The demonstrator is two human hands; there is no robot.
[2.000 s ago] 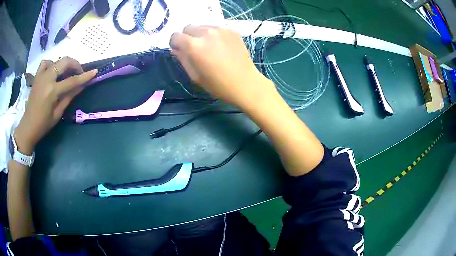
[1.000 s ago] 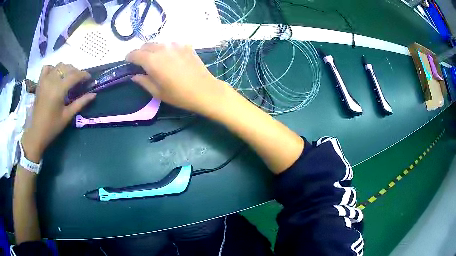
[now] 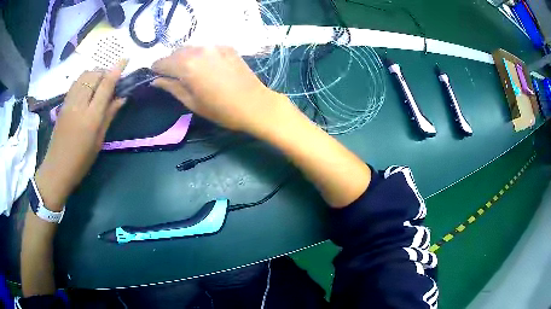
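Note:
My left hand (image 3: 87,114) and my right hand (image 3: 208,84) are close together at the lower edge of the white board (image 3: 78,75). Both are closed around a dark 3D pen (image 3: 136,81), mostly hidden by the fingers and blurred. Below it lies a pink 3D pen (image 3: 154,139), its left end covered by my left hand. A blue 3D pen (image 3: 175,229) lies nearer me with a black cable at its rear. A loose black cable plug (image 3: 188,163) lies between these two pens.
Clear filament coils (image 3: 347,90) lie right of my right hand. Two set-aside pens (image 3: 412,99) (image 3: 454,104) lie further right, then a cardboard box (image 3: 513,96). Black-handled scissors (image 3: 145,24) and dark tools (image 3: 84,30) are on the board. White cloth (image 3: 15,151) is at the left edge.
My right hand moved left and down from the board's right part onto the pen's rear. My left hand has shifted right along the pen, now covering the pink pen's left end.

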